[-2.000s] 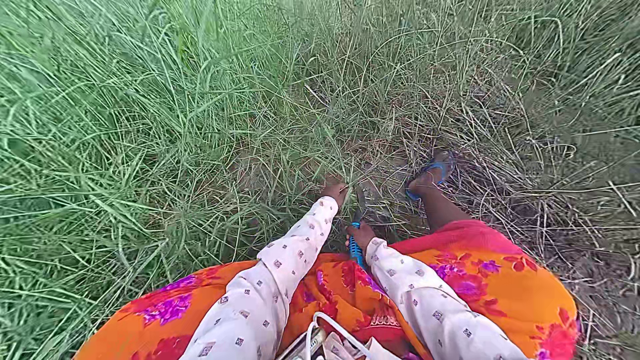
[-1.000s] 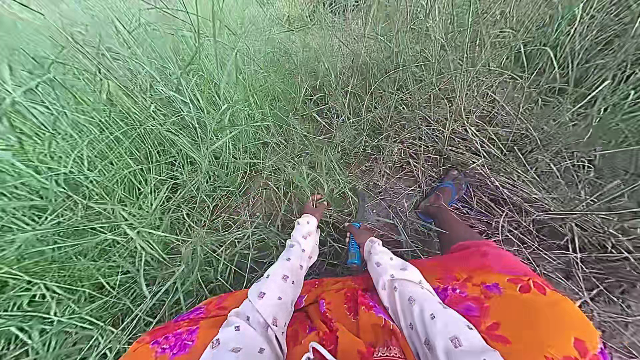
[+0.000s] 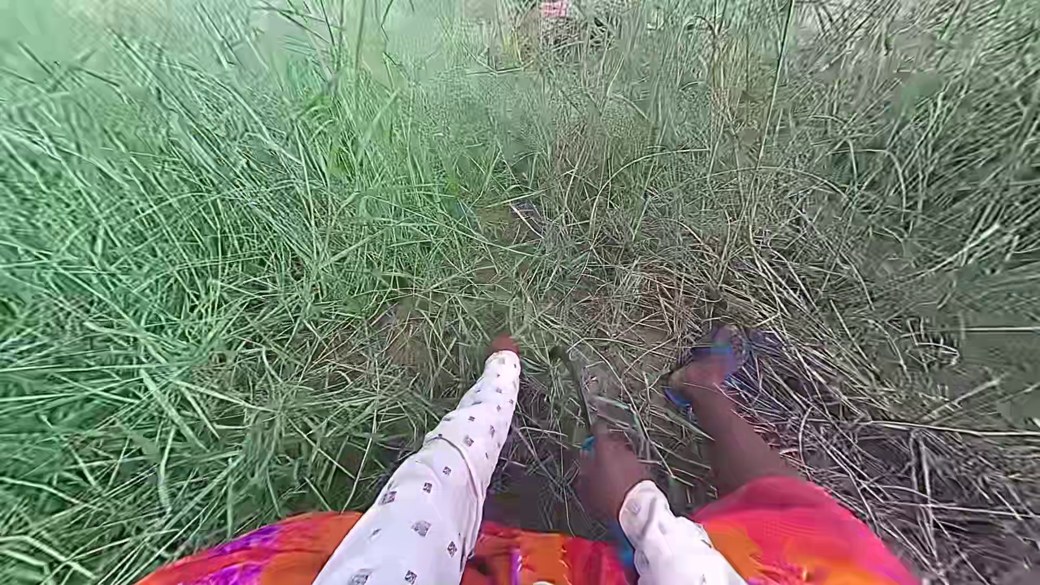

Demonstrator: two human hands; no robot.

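Observation:
My left hand (image 3: pixel 504 345) reaches down into the grass in front of me. Only a small part of it shows past the white patterned sleeve, and its fingers are hidden. Closer to my body and to the right, my right hand (image 3: pixel 611 473) is closed around the handle of a bladed hand tool (image 3: pixel 578 382). Bits of blue handle show beside that hand. The tool's narrow dark blade points forward among grass stems, to the right of my left hand. Blur hides the exact shape of its tip.
Tall green grass (image 3: pixel 203 244) stands ahead and to the left. Dry, flattened stalks (image 3: pixel 861 455) cover the ground at right. My foot in a blue sandal (image 3: pixel 711 366) is beside the tool. Orange and red floral cloth (image 3: pixel 268 548) spreads over my lap. A small pink-red thing (image 3: pixel 555 8) shows far ahead.
My right hand has drawn back toward my body with the tool, and the gap between my hands has widened. More of the blade shows now. The view has tilted up somewhat.

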